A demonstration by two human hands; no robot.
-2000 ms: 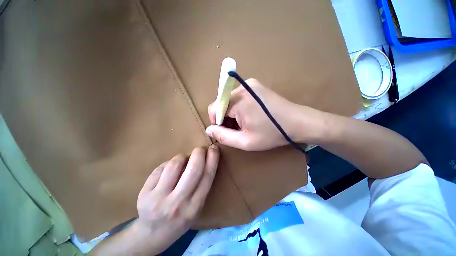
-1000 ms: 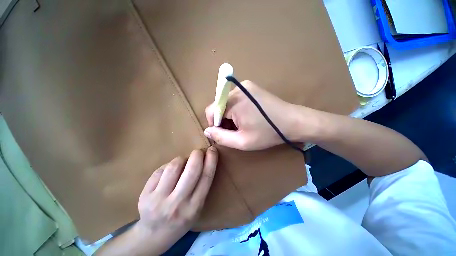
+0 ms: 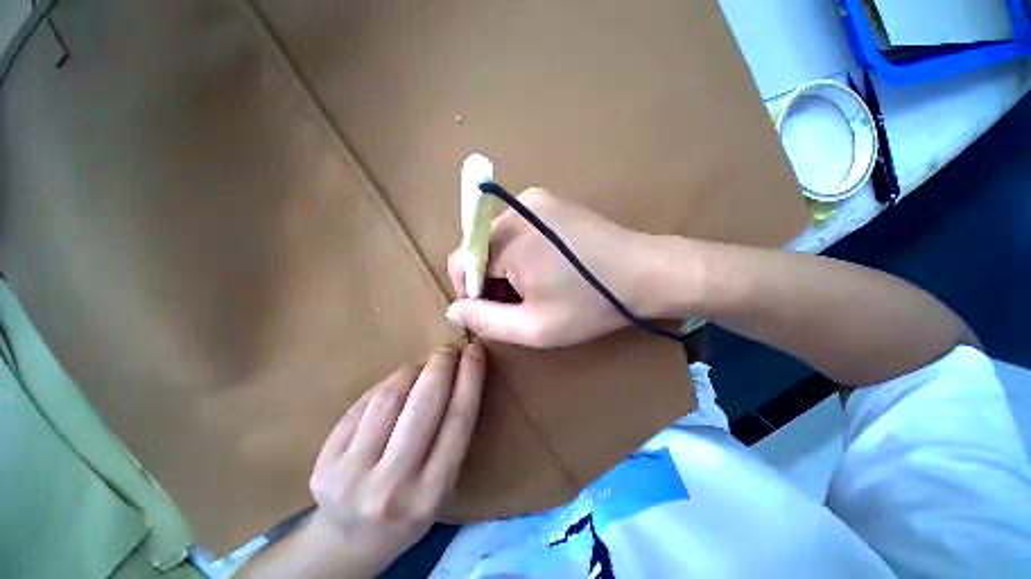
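A large brown panel point(image 3: 611, 102) fills most of the view, with a straight seam point(image 3: 351, 158) running diagonally down to my hands. My right hand point(image 3: 554, 271) is shut on a cream-yellow pen-like tool point(image 3: 476, 221); a black cord runs from its rear end over my wrist. The tool's tip is hidden or too small to make out near the seam. My left hand point(image 3: 396, 447) lies on the panel just below, fingers together, its fingertips pressing at the seam beside the right fingertips. Whether it pinches the panel cannot be told. A tiny speck lies above the tool.
At upper right are a tape roll point(image 3: 866, 141), a slim black object point(image 3: 881, 147) beside it and a blue tray point(image 3: 950, 68) holding pale sheets. Olive-green pieces point(image 3: 57, 452) lie at the left. The panel's lower edge meets my white shirt. Dark blue floor shows at right.
The panel's seam has shifted left in view, and the tool with my right hand has moved slightly left and down. The tool stands more upright. Both hands stay together at the seam.
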